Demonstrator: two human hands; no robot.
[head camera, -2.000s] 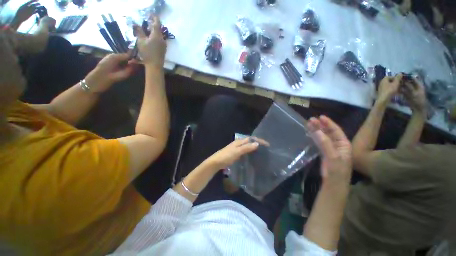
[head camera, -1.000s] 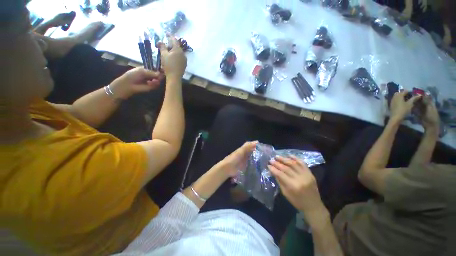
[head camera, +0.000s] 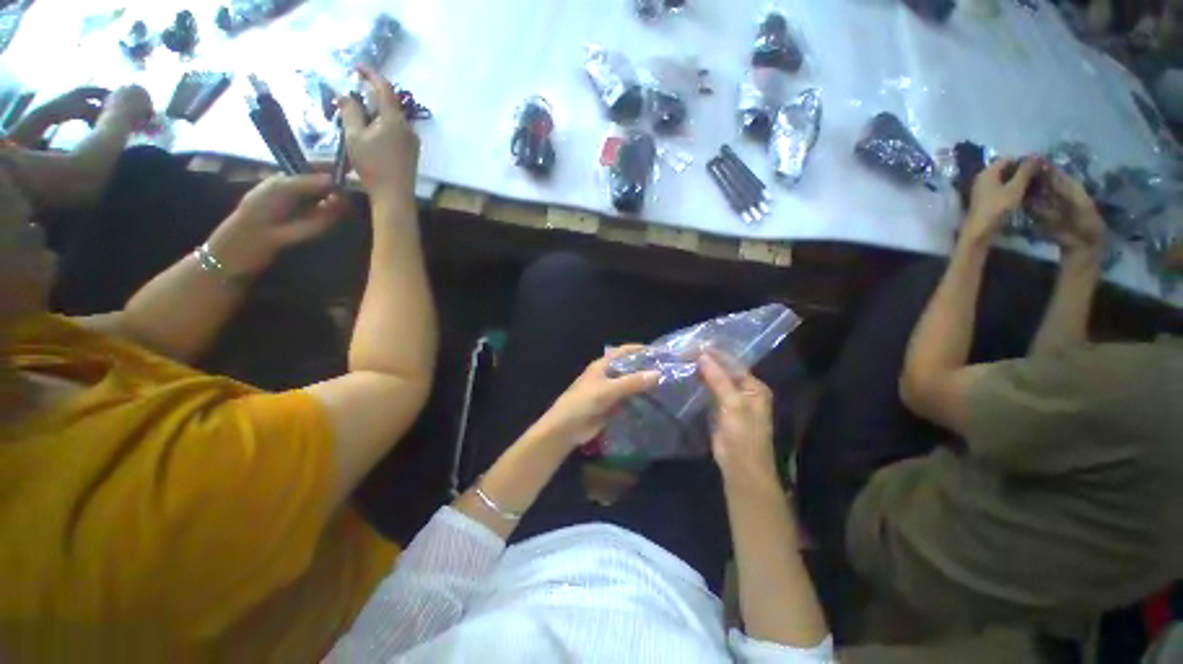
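Note:
My left hand (head camera: 594, 400) and my right hand (head camera: 740, 413) hold a clear plastic bag (head camera: 759, 335) over my lap, thumbs and fingers pinching its film. The bag is crinkled and shiny, with its flat end pointing up to the right. More clear film hangs below, between the hands. Whether anything lies inside the bag cannot be told. Both hands are bare, and my left wrist wears a bracelet.
The white-covered table (head camera: 493, 65) ahead has a wooden edge. It bears bagged black parts (head camera: 632, 173), a bag with a red patch (head camera: 532, 136) and black rods (head camera: 740, 182). A person in yellow (head camera: 182, 454) sits left, another in olive (head camera: 1038, 480) right.
The bag, spread wide two seconds ago, is now gathered between my hands. My right hand has moved left and in. The neighbour in yellow still holds parts; the view has shifted slightly.

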